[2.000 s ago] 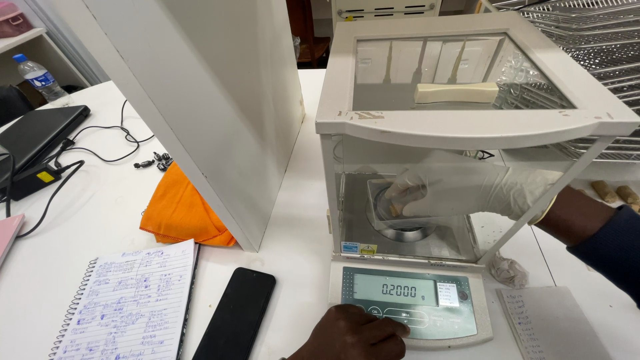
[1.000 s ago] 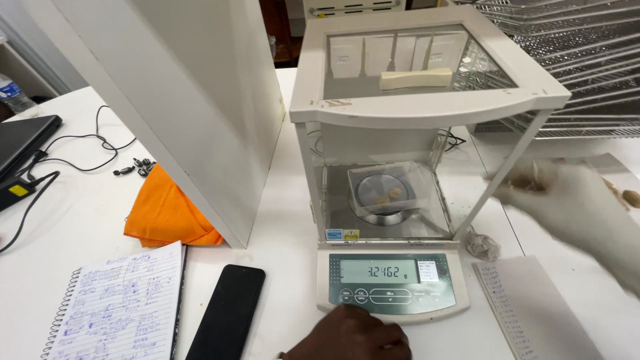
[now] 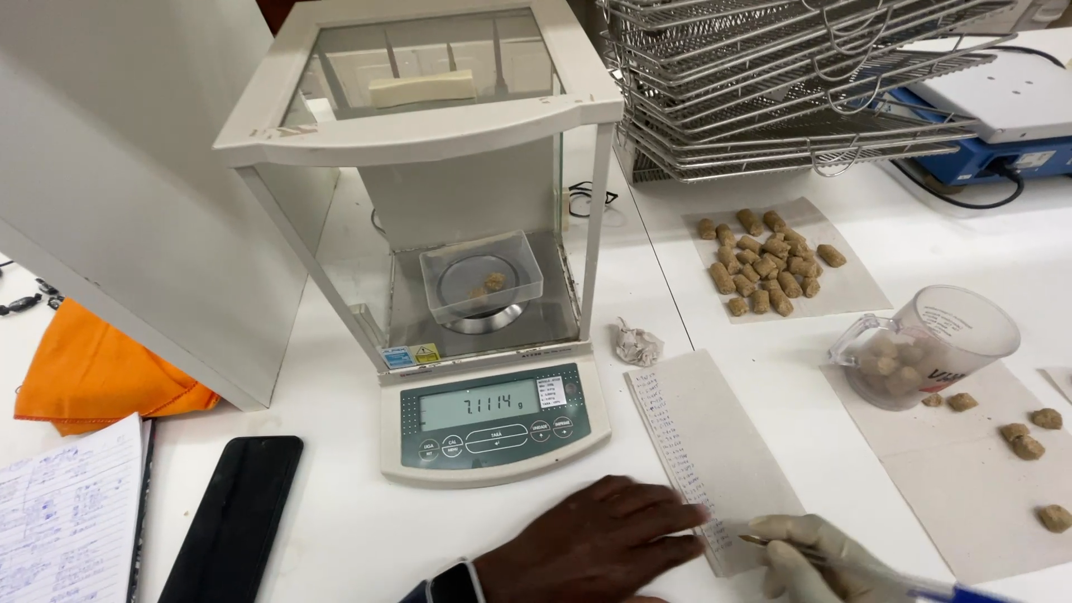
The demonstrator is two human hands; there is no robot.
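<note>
My bare left hand (image 3: 607,536) lies at the bottom centre, its fingertips on the left edge of a paper sheet (image 3: 737,444) with a handwritten column of figures. In my gloved right hand (image 3: 808,548) is a pen (image 3: 758,540), its tip over that sheet. Left of the sheet stands an analytical balance (image 3: 494,469) with a glass draft shield; its display reads 7.1114 g. Inside, a clear plastic tray (image 3: 523,289) rests tilted on the round pan (image 3: 486,322), holding brown pellet pieces (image 3: 494,281).
Brown pellets (image 3: 766,260) are heaped on paper behind, near stacked wire racks (image 3: 796,151). A clear plastic measuring jug (image 3: 963,335) holding pellets stands at right, beside loose pieces. A crumpled paper (image 3: 636,343), a black phone (image 3: 234,519), a notebook (image 3: 75,511) and orange cloth (image 3: 100,368) are around the balance.
My gloved right hand, earlier inside the balance, is now at the paper with a pen. My left hand has left the balance's keys for the paper. The reading changed from 0.2000. The view has shifted right.
</note>
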